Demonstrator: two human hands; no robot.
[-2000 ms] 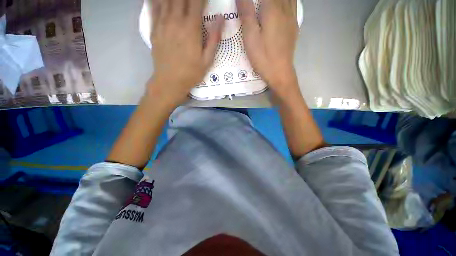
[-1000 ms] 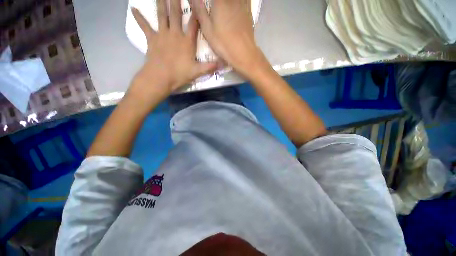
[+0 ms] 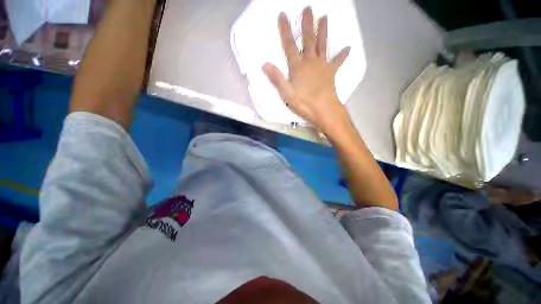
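Observation:
A white rounded hexagonal shell (image 3: 258, 44) lies on the off-white bench. Its face is washed out by glare, so I cannot read any print on it. My right hand (image 3: 311, 77) rests flat on it with the fingers spread. My left forearm reaches up and out of the top edge at the left, and the left hand itself is cut off. A stack of cream-white shells (image 3: 457, 119) leans at the right end of the bench.
The bench (image 3: 196, 53) has its near edge just below the shell. A patterned sheet (image 3: 59, 38) with a white folded piece (image 3: 44, 15) lies at the far left. A dark green surface is at the top right. A person's grey clothing shows at lower right.
My left hand has left the shell and gone up and left out of the picture. My right hand stays on the shell, fingers now spread. The camera view has turned and shifted.

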